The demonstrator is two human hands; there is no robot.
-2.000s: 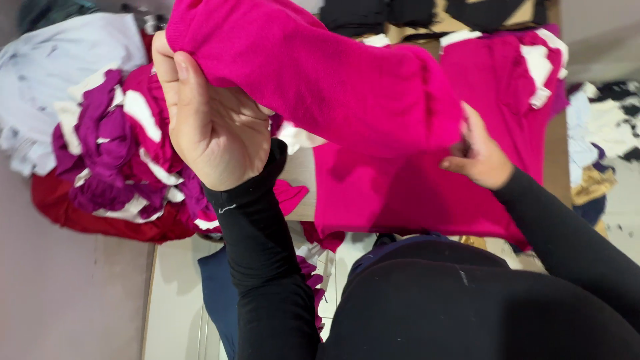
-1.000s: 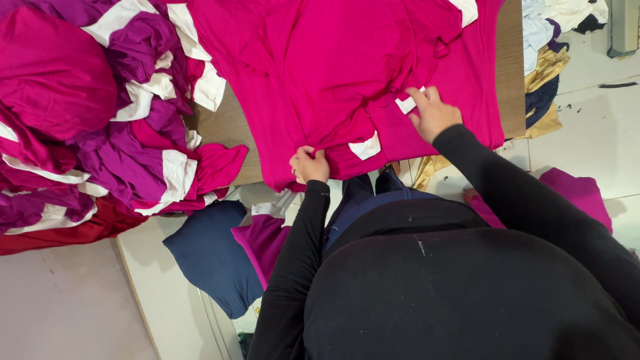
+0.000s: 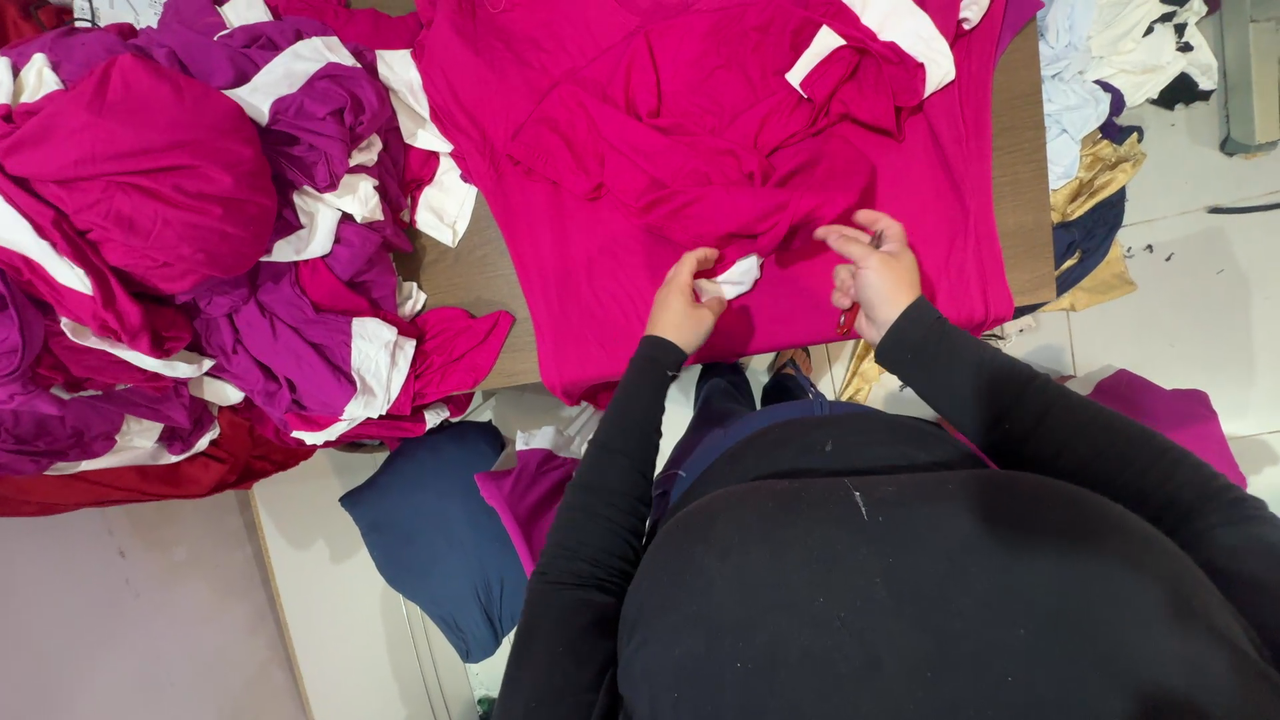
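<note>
Bright pink fabric garments lie spread over the wooden table in front of me. Near the front edge, my left hand pinches the white band of one pink piece between thumb and fingers. To its right, my right hand is curled around a small tool with red handles, perhaps thread snips; its dark tip shows by the fingers and the rest is hidden. A wider white band lies folded on the pink cloth farther back.
A large heap of pink, purple and white garments stands at the left. The wooden table shows at both sides. Light blue, cream, gold and navy fabrics lie beyond its right edge. A navy cloth hangs or lies low at the left.
Two seconds ago both hands held a pink piece raised; it is now down on the table. Since one second ago, my left hand has come to the white band, and a red-handled tool shows in my right hand.
</note>
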